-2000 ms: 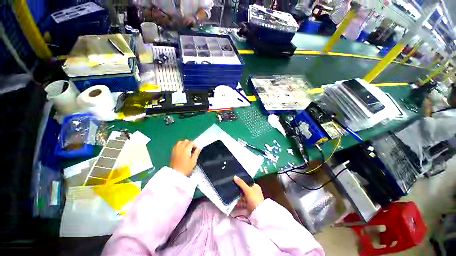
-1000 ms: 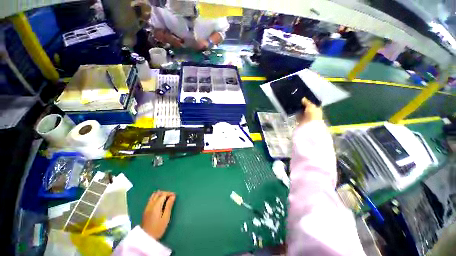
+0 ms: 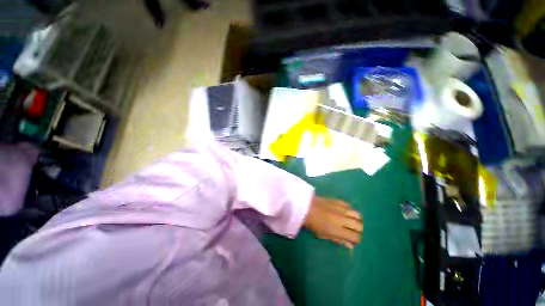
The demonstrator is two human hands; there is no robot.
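Note:
My left hand [image 3: 336,222] lies palm down on the green mat [image 3: 382,239], with its fingers close together. The picture is blurred, and whether anything is under the fingers is hidden. My right hand is out of the picture. The black display is not seen on the mat. A stack of wrapped displays [image 3: 222,110] stands beyond the bench edge, with a dark panel on top.
Yellow film [image 3: 297,136] and a ladder-like adhesive sheet [image 3: 349,125] lie on white papers. Behind are a blue parts tray [image 3: 387,89] and white tape rolls [image 3: 462,99]. A black strip fixture [image 3: 463,239] runs along the right. A shelf cart [image 3: 77,57] stands on the floor at left.
The view has swung left and tilted. My right hand, which held the black display on a white sheet out over the far bench, has left the picture with it. My left hand still rests on the mat.

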